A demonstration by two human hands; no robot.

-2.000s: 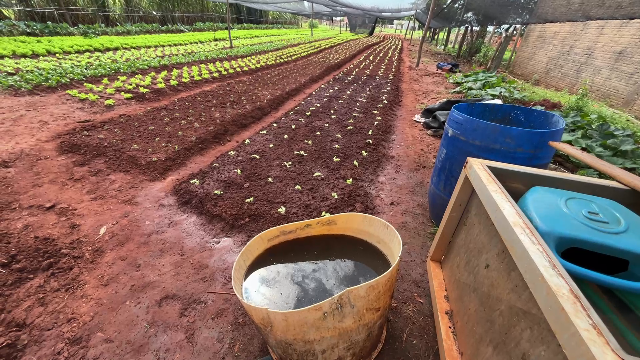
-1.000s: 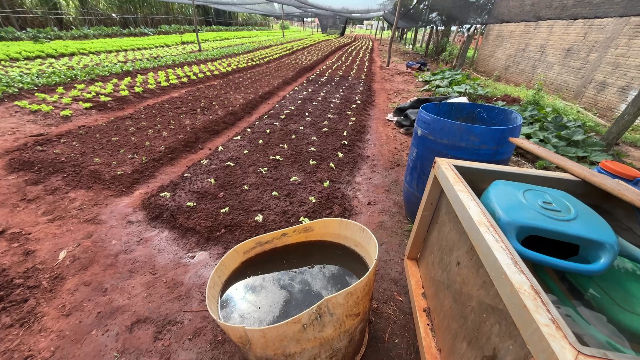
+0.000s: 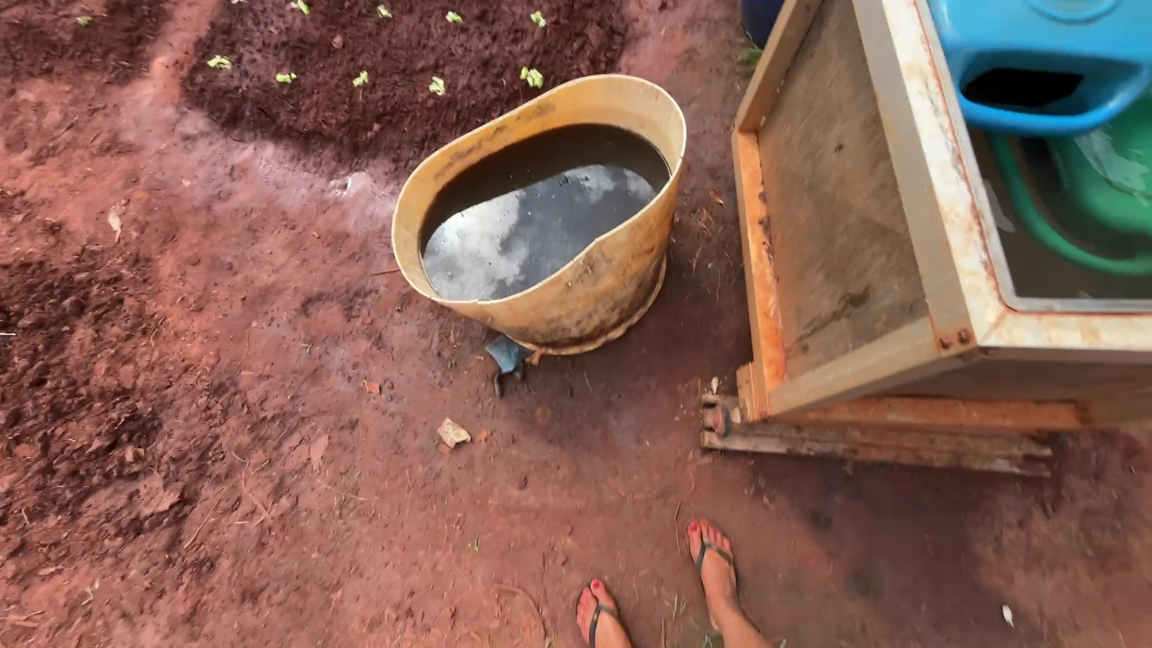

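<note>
Neither my left hand nor my right hand shows in the head view. A yellowed plastic tub [image 3: 585,283] of dark water [image 3: 540,216] stands on the red soil, its surface reflecting sky and cloud. To its right is a box with a pale, rust-stained frame [image 3: 958,180]. A blue plastic watering can or jug [image 3: 1035,54], cut off by the frame edge, lies at the top of the box, over a green plastic container [image 3: 1098,180]. Small light-green seedlings [image 3: 531,77] grow in the dark soil bed behind the tub.
My feet in flip-flops [image 3: 711,558] stand on bare red soil below the tub. Weathered wooden boards [image 3: 873,445] lie under the box. A blue scrap [image 3: 508,355] touches the ground by the tub's base, and a small stone [image 3: 453,433] lies nearer. Part of a blue barrel [image 3: 760,20] shows at the top.
The view has tilted strongly down, bringing my feet into sight and leaving the far rows and brick wall out of it. No object has plainly moved.
</note>
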